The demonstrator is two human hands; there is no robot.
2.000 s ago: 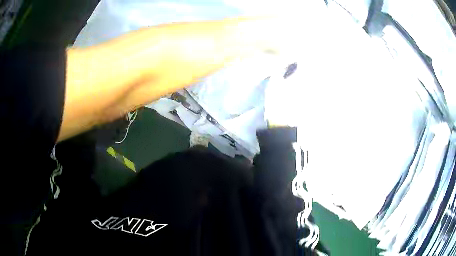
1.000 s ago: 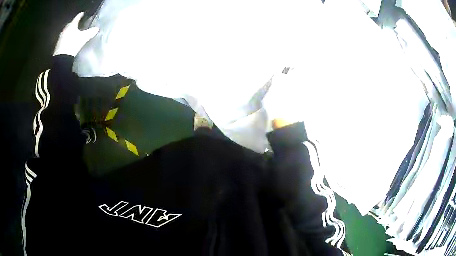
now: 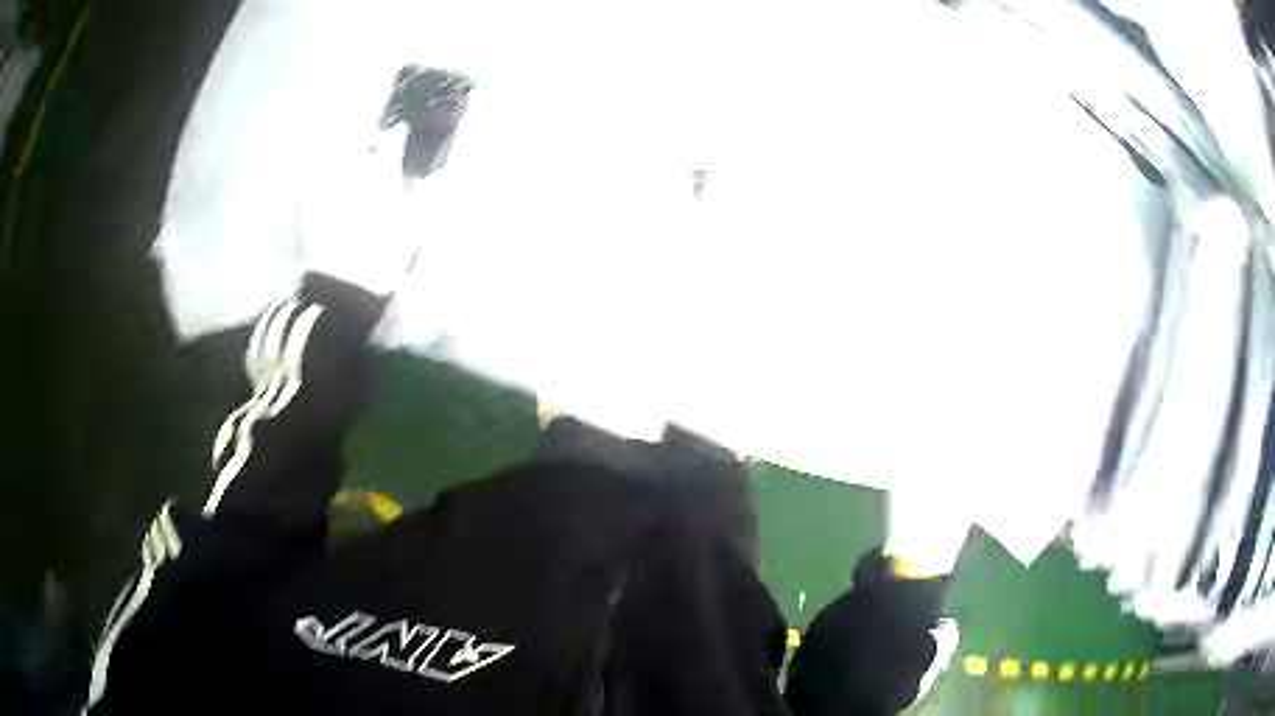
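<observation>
A large white sheet point(image 3: 671, 280), overexposed, spreads across the upper and middle view. My left hand point(image 3: 357, 210), white-gloved, reaches over its left part; its outline melts into the glare. A small dark patch with fine streaks point(image 3: 427, 109) shows just beyond the hand; I cannot tell what it is or whether the hand touches it. My right hand point(image 3: 934, 515) is at the sheet's near right edge, washed out to white, with only wrist and cuff distinct. The fingers of both hands cannot be made out. No phone frame is clearly visible.
A pile of white layers with rippled edges point(image 3: 1203, 406) stands at the right. Green surface shows below the sheet, with a row of yellow marks point(image 3: 1063, 670) at lower right and a blurred yellow mark point(image 3: 366, 504) at lower left.
My left hand has moved from the far left corner inward over the sheet. My right hand has moved down and right. The sheet's near edge lies straighter, and the dark patch has appeared.
</observation>
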